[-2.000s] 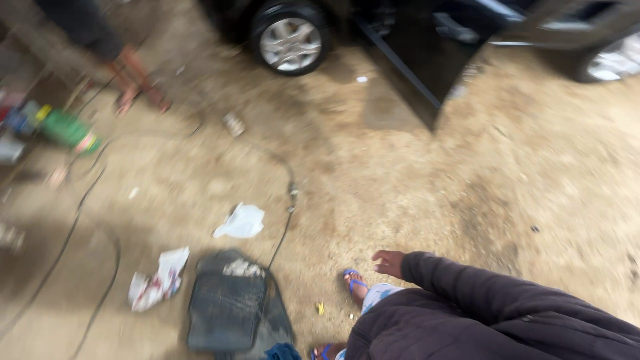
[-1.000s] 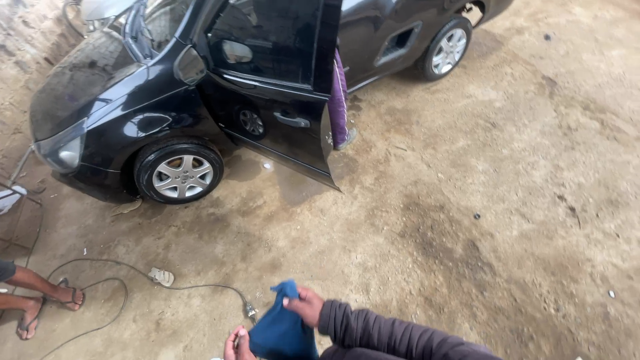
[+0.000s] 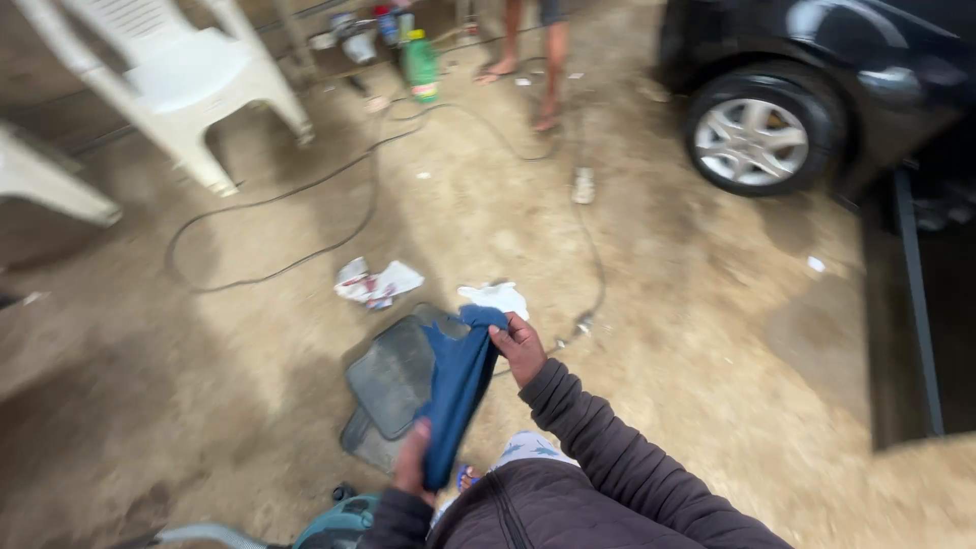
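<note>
A blue cloth [image 3: 459,389] is stretched between my two hands in front of my body. My right hand [image 3: 521,345] grips its upper end, with fingers and thumb pinched on the bunched fabric. Lower down, my left hand [image 3: 415,463] is closed around the cloth's other end and looks blurred. Behind the cloth, dark rubber car mats [image 3: 389,381] lie on the dirt floor, partly covered by it. A white rag or piece of plastic [image 3: 499,296] lies just beyond the cloth's top.
White plastic chairs [image 3: 191,69] stand upper left. A green bottle [image 3: 422,69] and a person's bare legs [image 3: 557,65] are at the top. A black car [image 3: 862,69] with an open door is at right. A cable [image 3: 290,194] loops over the ground. A teal machine [image 3: 339,522] with a hose sits at bottom left.
The view has swung left, away from the car. The blue cloth, bunched between my hands a second ago, is now drawn out lengthwise. Two seconds ago my right hand was empty.
</note>
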